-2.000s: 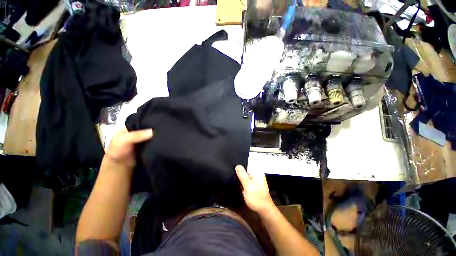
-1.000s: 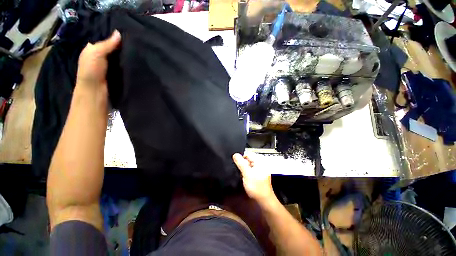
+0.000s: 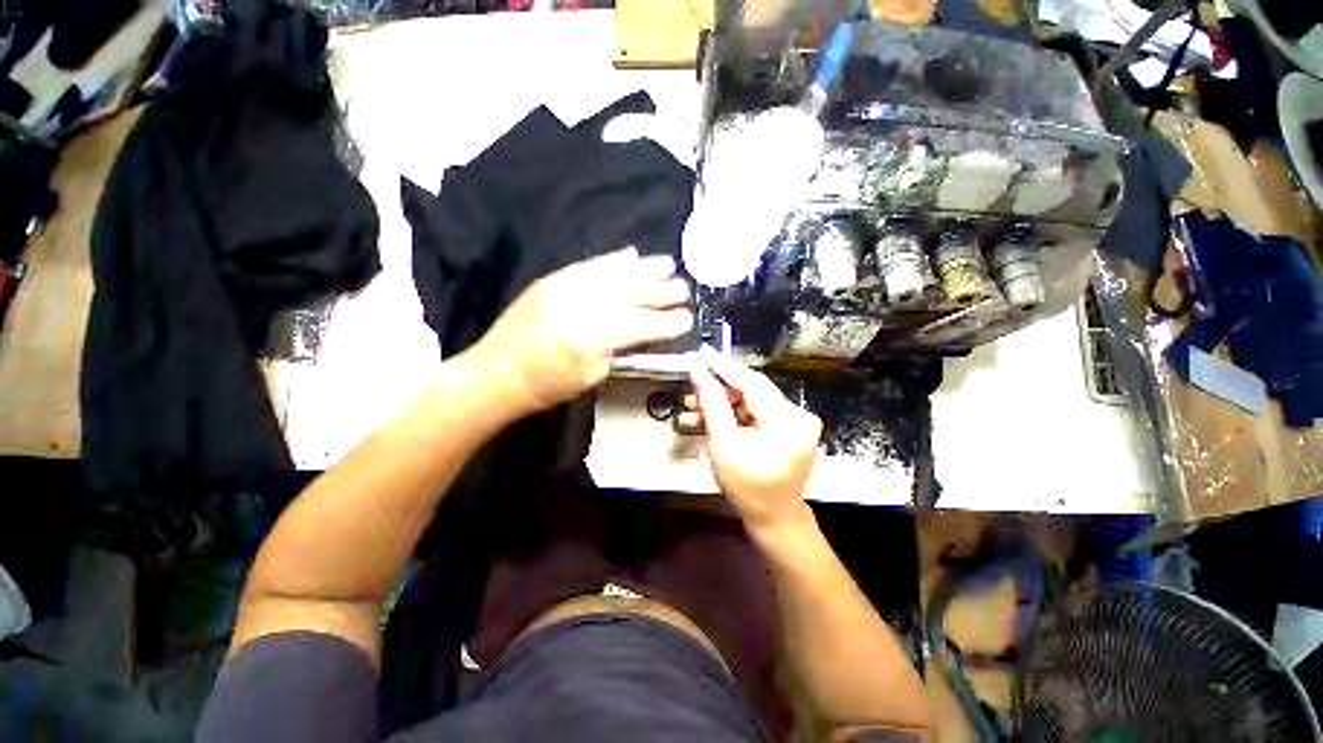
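Note:
The black fabric piece (image 3: 537,196) lies on the white table left of the overlock machine (image 3: 943,189) and hangs over the front edge. My left hand (image 3: 580,327) lies over the fabric, fingers extended toward the needle area. My right hand (image 3: 762,443) is closed around a small red tool (image 3: 731,398), with a dark ring (image 3: 665,405) beside the fingers; it may be snips. Its fingertips are near the machine's left front corner. The needle and presser foot cannot be made out. A white oval cover (image 3: 752,196) sits at the machine's upper left.
A pile of black pieces (image 3: 218,276) lies on the table's left. Black lint (image 3: 871,421) clumps below the machine. A wooden block (image 3: 656,32) is at the back. Dark blue cloth (image 3: 1255,312) lies on the right board. A fan (image 3: 1175,668) stands at lower right.
My left hand has come from the left pile to near the needle area. The raised fabric now lies lower and bunched on the table. My right hand let go of the fabric and holds the red tool.

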